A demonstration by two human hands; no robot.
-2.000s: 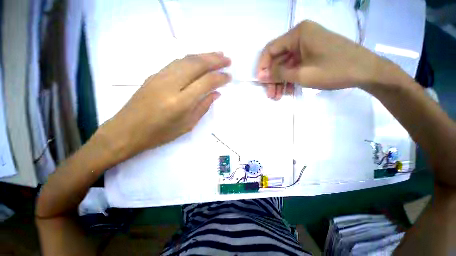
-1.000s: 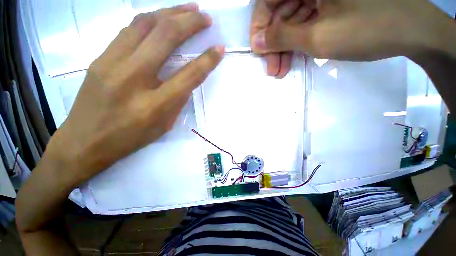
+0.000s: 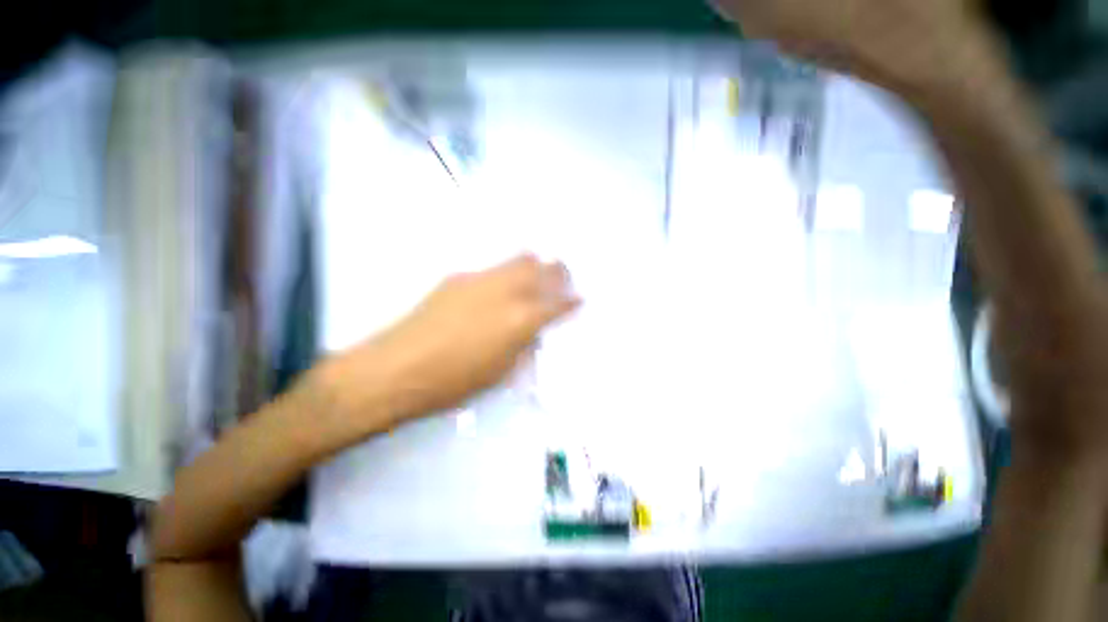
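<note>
A large white card sheet [image 3: 753, 365] lies in front of me, overexposed and blurred. A green circuit board [image 3: 588, 530] with small parts and a yellow-taped battery [image 3: 643, 516] sits at its near edge. Another module [image 3: 914, 488] is at the near right, and blurred parts show at the far edge. My left hand [image 3: 486, 328] is over the middle-left of the sheet, fingertips together; whether it pinches anything is unclear. My right hand [image 3: 851, 30] is at the top edge, its fingers cut off by the picture.
Stacked sheets [image 3: 146, 267] stand at the left beside a white glossy sheet [image 3: 55, 352]. A white ring, perhaps a tape roll [image 3: 987, 365], is partly behind my right forearm. A crumpled pale heap [image 3: 277, 565] is at the lower left.
The view has pulled back from the sheet. My right hand has left the middle of the sheet and gone up to the top edge. My left hand's fingers have drawn together.
</note>
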